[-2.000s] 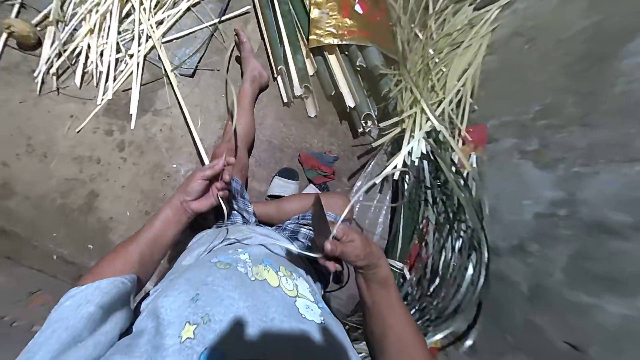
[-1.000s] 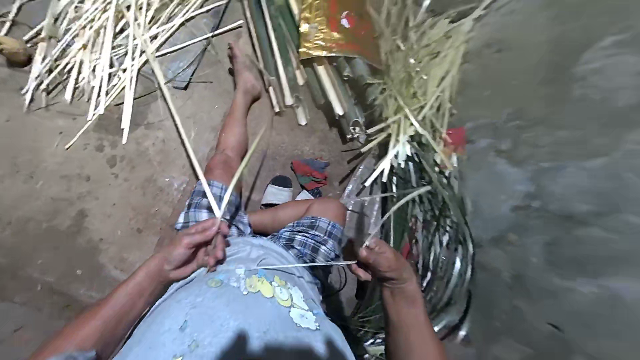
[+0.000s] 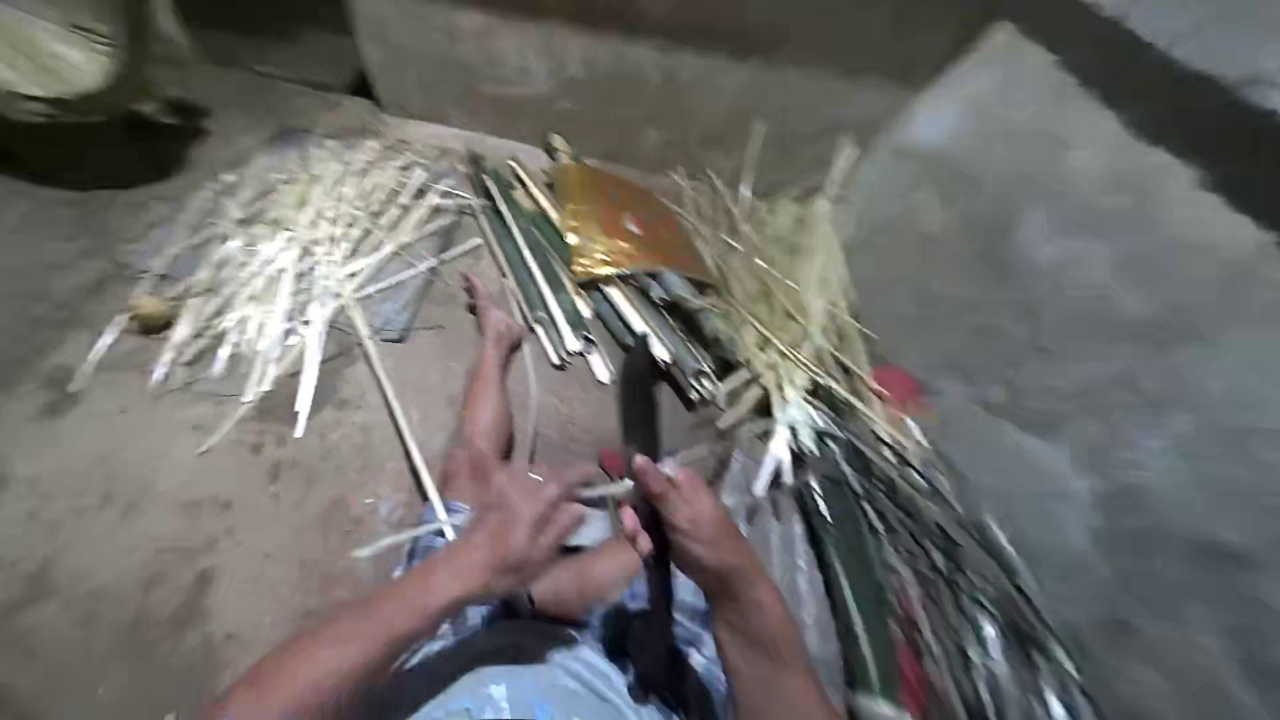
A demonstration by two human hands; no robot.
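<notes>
A dark, long blade, likely a knife [image 3: 640, 405], stands upright in my right hand [image 3: 695, 520], its tip toward the bamboo poles. A pale strip [image 3: 605, 490] lies between my two hands, across the blade; its ends are blurred. My left hand [image 3: 520, 520] is blurred beside it, and I cannot tell whether its fingers grip the strip. Under my left wrist a long bamboo strip [image 3: 395, 410] runs from my lap up to a pile of pale split strips [image 3: 290, 240] on the floor.
Green bamboo poles [image 3: 530, 260] lie ahead beneath a gold sheet [image 3: 625, 220]. A bundle of thin strips [image 3: 790, 280] is at their right, with dark green strips [image 3: 960, 560] along my right side. A low wall [image 3: 600, 90] stands behind.
My hands have come closer together, having been apart with a strip between them. The dark blade now points up from my right hand. The view has tilted up toward the wall.
</notes>
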